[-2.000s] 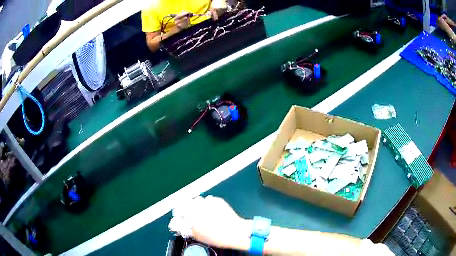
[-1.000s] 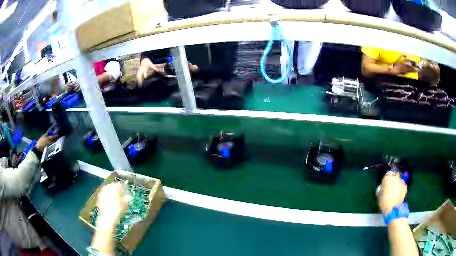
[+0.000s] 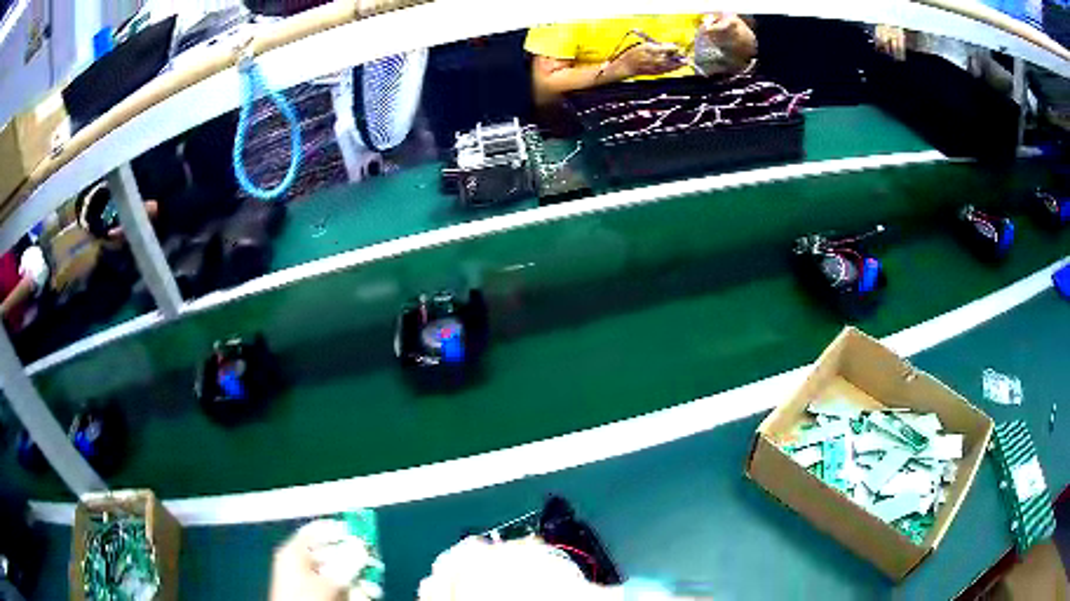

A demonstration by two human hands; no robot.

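Note:
My left hand (image 3: 315,564), with a white covering on its fingers, holds a small green circuit board (image 3: 365,547) upright at the bottom edge. My right hand (image 3: 502,573) is pale, blurred and cut off by the bottom edge. It lies on a black wired unit (image 3: 568,531) on the bench, just right of my left hand, and hides much of it. A red wire shows on the unit. The small left carton (image 3: 167,552) holds green boards. The larger right carton (image 3: 789,487) holds mixed white and green pieces.
A green conveyor (image 3: 610,340) carries several black units, one (image 3: 441,333) near the middle. A white rail (image 3: 610,441) edges the bench. A ribbed green panel (image 3: 1023,487) and small clear bag (image 3: 1002,387) lie right. A person in yellow (image 3: 587,49) works opposite.
The view has swung right. My left hand has left the left carton and now holds a green board. My right hand has come back from the belt and is now at a unit on the bench.

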